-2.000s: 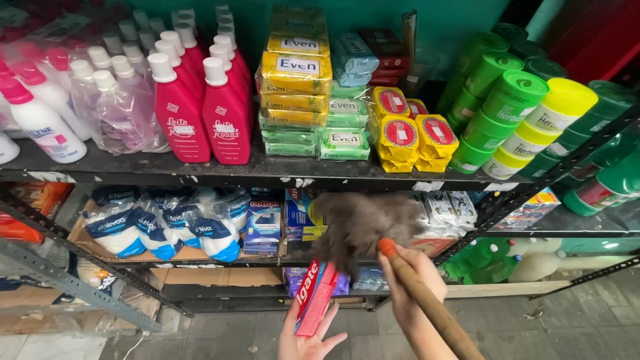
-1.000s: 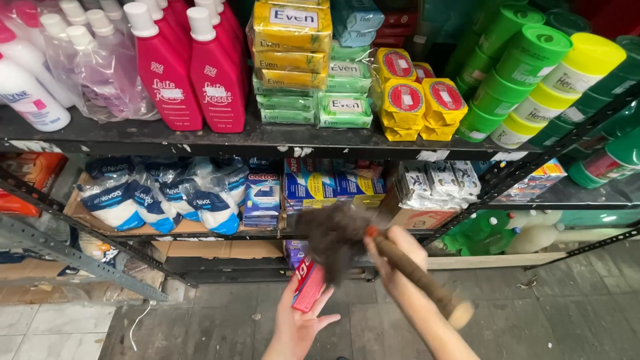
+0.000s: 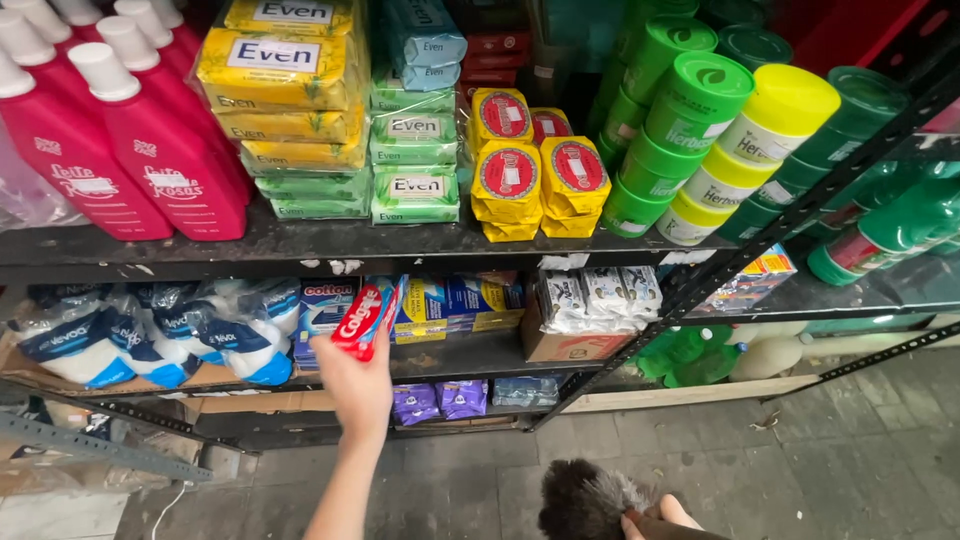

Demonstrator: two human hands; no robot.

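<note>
My left hand (image 3: 356, 390) grips a red Colgate toothpaste box (image 3: 360, 319) and holds it at the middle shelf, in front of a blue cotton swab box (image 3: 322, 300) and beside blue and yellow boxes (image 3: 461, 304). Low in the view, my right hand (image 3: 652, 521) is partly cut off by the bottom edge. Its fingers are closed on a grey-brown feather duster (image 3: 589, 499), near the duster's fluffy head, over the floor. Most of the duster's handle is out of view.
The upper shelf (image 3: 420, 244) holds pink bottles (image 3: 172, 165), soap packs (image 3: 289, 67) and green and yellow jars (image 3: 694, 97). Bags of cotton (image 3: 225, 330) lie left on the middle shelf. A perforated metal upright (image 3: 720, 262) slants at right; purple packs (image 3: 461, 397) sit lower.
My left hand has raised the toothpaste box from below the middle shelf to its front. My right hand and the duster have moved down, away from the shelf.
</note>
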